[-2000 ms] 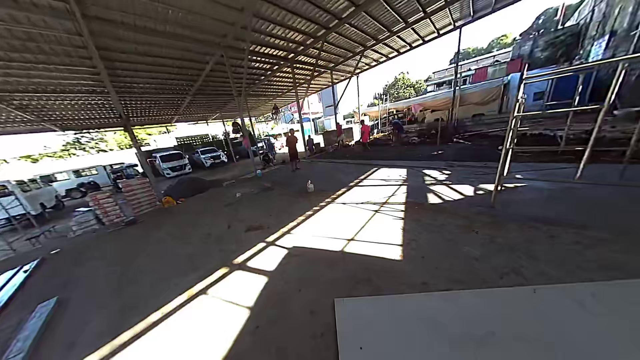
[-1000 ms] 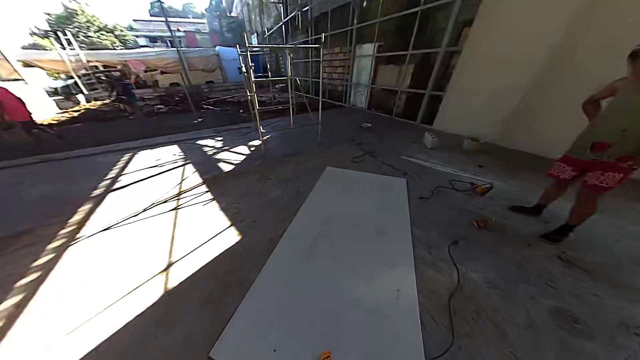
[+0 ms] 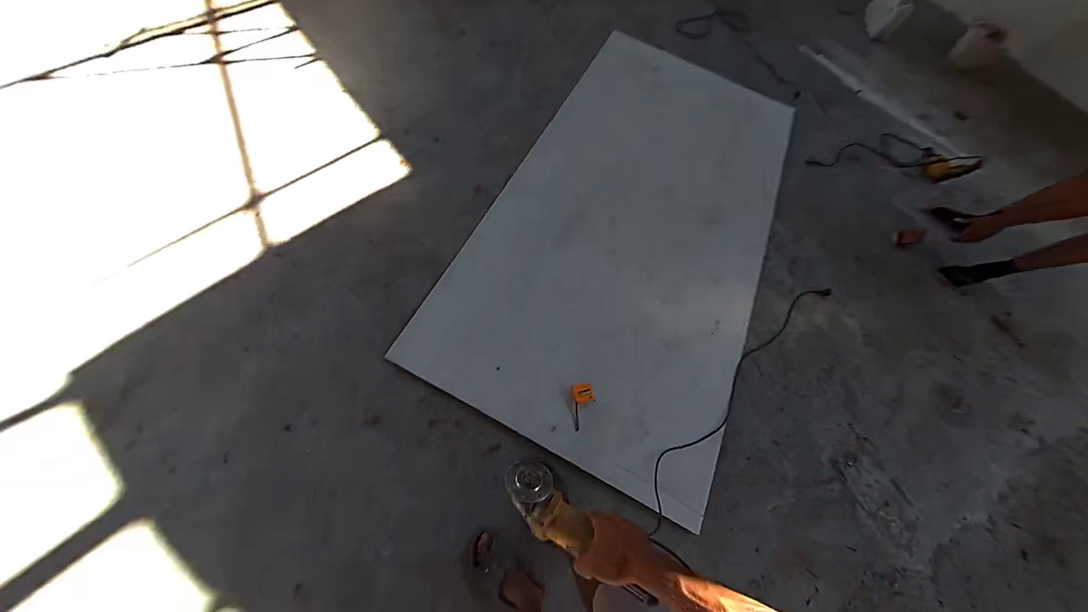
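My right hand (image 3: 610, 548) is closed around the yellow body of an angle grinder (image 3: 552, 517), whose round disc faces up at the lower middle of the view. The grinder is just off the near edge of a large pale flat board (image 3: 629, 238) lying on the floor. An orange tape measure (image 3: 583, 393) rests on the board, with a thin dark pencil-like item (image 3: 576, 416) beside it. A black power cord (image 3: 699, 439) crosses the board's near right corner and runs toward my hand. My left hand is not in view.
At the right edge a person's legs and dark shoes (image 3: 977, 272) show near a yellow power tool (image 3: 945, 167) with a black cord. A small reddish object (image 3: 908, 238) lies by the shoes. Pale containers (image 3: 888, 15) stand at the upper right. Sunlight falls on the concrete floor at the left.
The view has swung right and down, from the open shed to the board. My right hand with the angle grinder now shows. The person at the right now has a hand down near the shoes.
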